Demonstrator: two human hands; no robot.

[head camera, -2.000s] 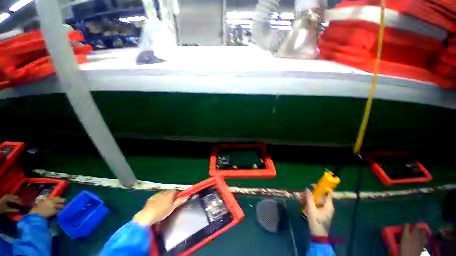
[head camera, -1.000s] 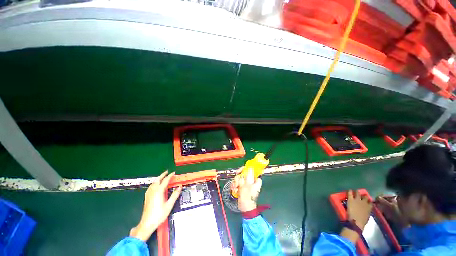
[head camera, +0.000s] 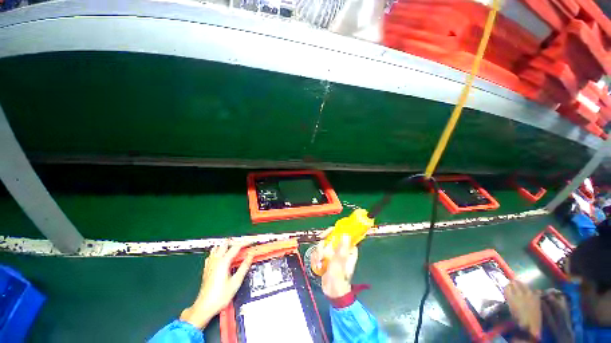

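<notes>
An open tablet [head camera: 278,309] in a red frame [head camera: 228,327] lies in front of me. Its mainboard area is at the far end and a large pale battery is nearer me. My left hand [head camera: 218,283] rests on the frame's far left corner, fingers over its edge. My right hand [head camera: 338,264] holds the yellow electric screwdriver [head camera: 351,229], tilted, beside the frame's far right corner. A round dish [head camera: 312,260] is partly hidden behind my right hand. The screwdriver's tip and any screws cannot be made out.
Red-framed tablets [head camera: 295,194] lie on the green belt behind a worn white edge strip [head camera: 161,246]. A blue bin [head camera: 17,305] is at left. A yellow strap [head camera: 462,100] and black cable [head camera: 429,268] hang at right. Another person's hand [head camera: 524,305] is at a framed tablet [head camera: 479,288].
The view has swung right. My tablet has turned from slanted to nearly straight, and my right hand with the screwdriver has come beside it. The neighbour's tablet has shifted.
</notes>
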